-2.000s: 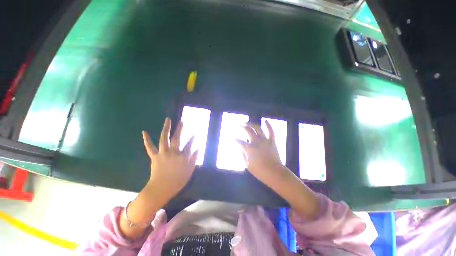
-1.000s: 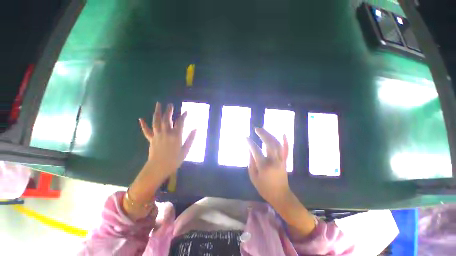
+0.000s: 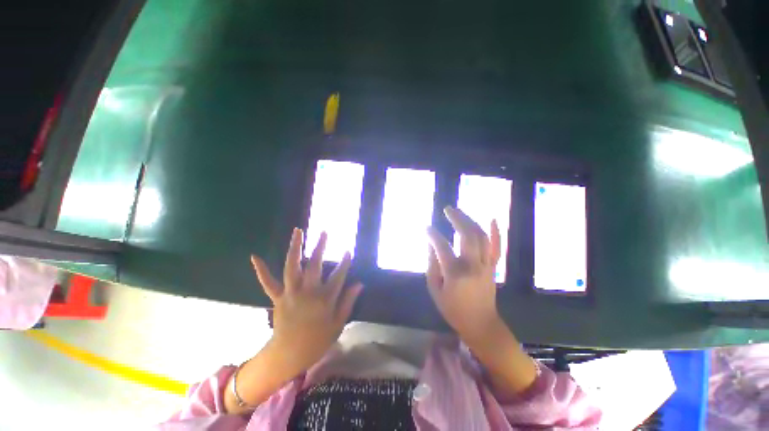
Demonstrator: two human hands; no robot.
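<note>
Several smartphones with white lit screens lie side by side in a black tray (image 3: pixel 520 244) on the green mat (image 3: pixel 228 168). The rightmost phone (image 3: pixel 560 237) shows small blue dots at two corners. My left hand (image 3: pixel 308 307), fingers spread, is at the lower end of the leftmost phone (image 3: pixel 336 210) and holds nothing. My right hand (image 3: pixel 465 282), fingers apart, is over the lower part of the third phone (image 3: pixel 486 198), with its thumb side near the second phone (image 3: pixel 406 220). Whether the fingertips touch the screens cannot be told.
A yellow tape strip (image 3: pixel 331 113) is on the mat behind the tray. Another dark phone tray (image 3: pixel 687 50) sits at the far right. A white sheet (image 3: pixel 620 385) and a blue bin (image 3: pixel 685 391) are at lower right. A red stool (image 3: pixel 80 299) and a pink sleeve (image 3: pixel 25 293) show at lower left.
My left hand has moved down and right, off most of the leftmost screen. My right hand has shifted slightly right in view. The view has shifted, and the far tray is nearer the corner.
</note>
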